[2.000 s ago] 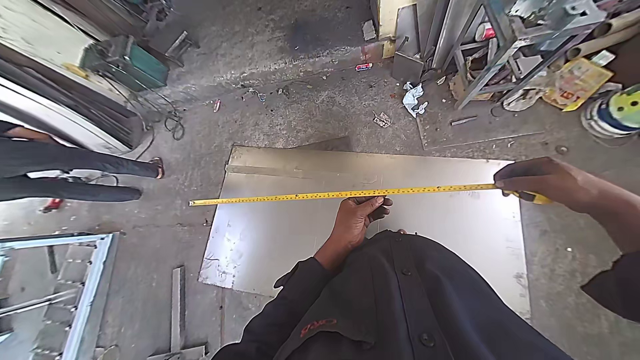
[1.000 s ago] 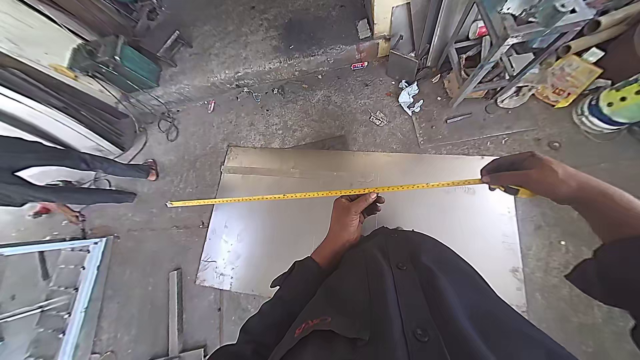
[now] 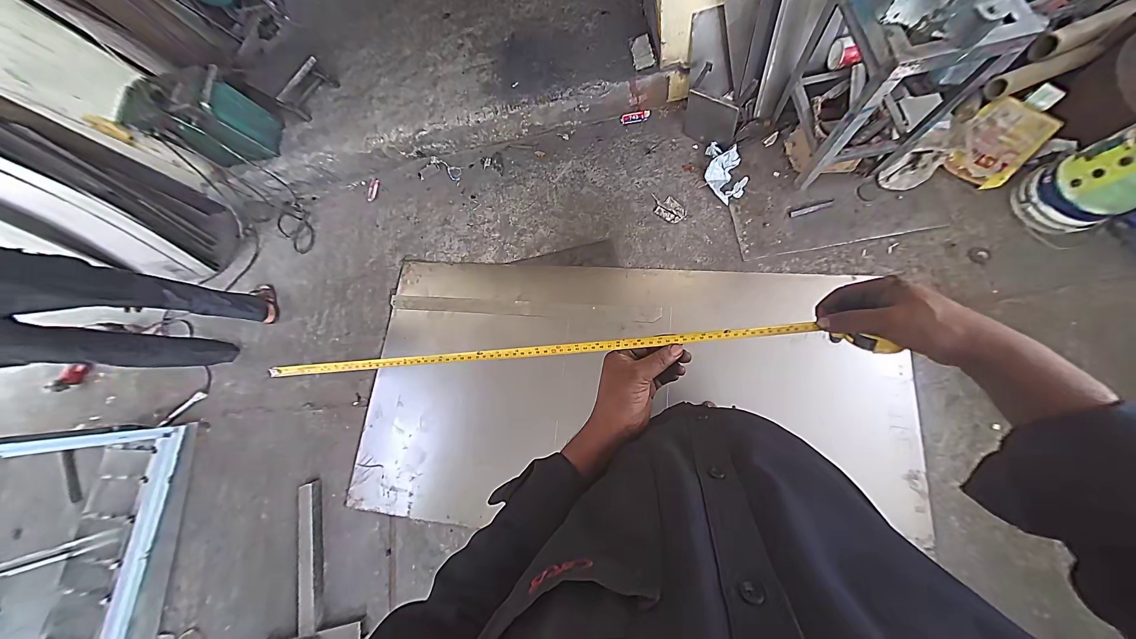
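A yellow tape measure blade (image 3: 497, 353) is stretched out above a sheet of metal (image 3: 497, 426) on the concrete floor. Its free end reaches past the sheet's left edge. My right hand (image 3: 887, 315) grips the tape at the right, with part of the yellow case showing under the fingers. Near the middle, my left hand (image 3: 641, 377) pinches the blade's lower edge between thumb and fingers. A flat metal strip (image 3: 497, 307) lies along the upper left part of the sheet. My dark shirt hides the sheet's lower middle.
Another person's legs (image 3: 133, 306) are at the left, beside cables. A metal frame (image 3: 146, 524) and a metal bar (image 3: 309, 550) lie lower left. A green machine (image 3: 232, 115) stands upper left. At the upper right are a metal stand (image 3: 865, 89), a bucket (image 3: 1047, 200) and scraps.
The tape's free end has moved left since the first frame, then slightly lower relative to the sheet. Both hands keep their hold. The other person's hand, seen low a second ago, is out of sight.
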